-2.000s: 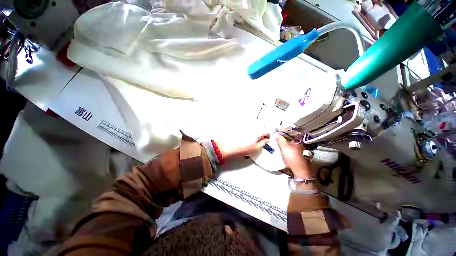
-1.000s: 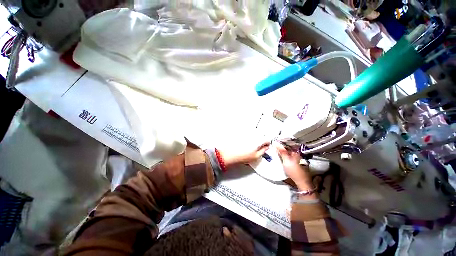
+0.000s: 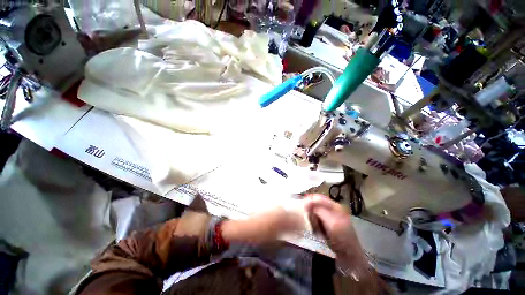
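My left hand [image 3: 282,223] and my right hand [image 3: 331,220] are close together over the front edge of the white machine table [image 3: 221,187]. Both are blurred, with fingers bent; whether they hold anything between them cannot be told. The cream sewing machine [image 3: 383,167], with "HIKARI" lettering, stands beyond my right hand. Its needle area [image 3: 304,155] is forward of the hands, apart from them. Black-handled scissors [image 3: 351,196] lie beside the machine. Small dark marks or items [image 3: 280,172] show on the white surface near the needle.
A big soft heap of cream fabric [image 3: 167,80] lies on the table's far left. A blue stick [image 3: 280,91] on a pale flexible tube and a green tapered thing [image 3: 352,79] stand behind the needle area. White fabric [image 3: 476,230] hangs at right. Thread stand parts are at upper right.
Both hands have moved from the needle area back towards me and the table's front edge. The view has turned, showing more of the machine's right end. The white piece at my fingers is no longer clearly seen.
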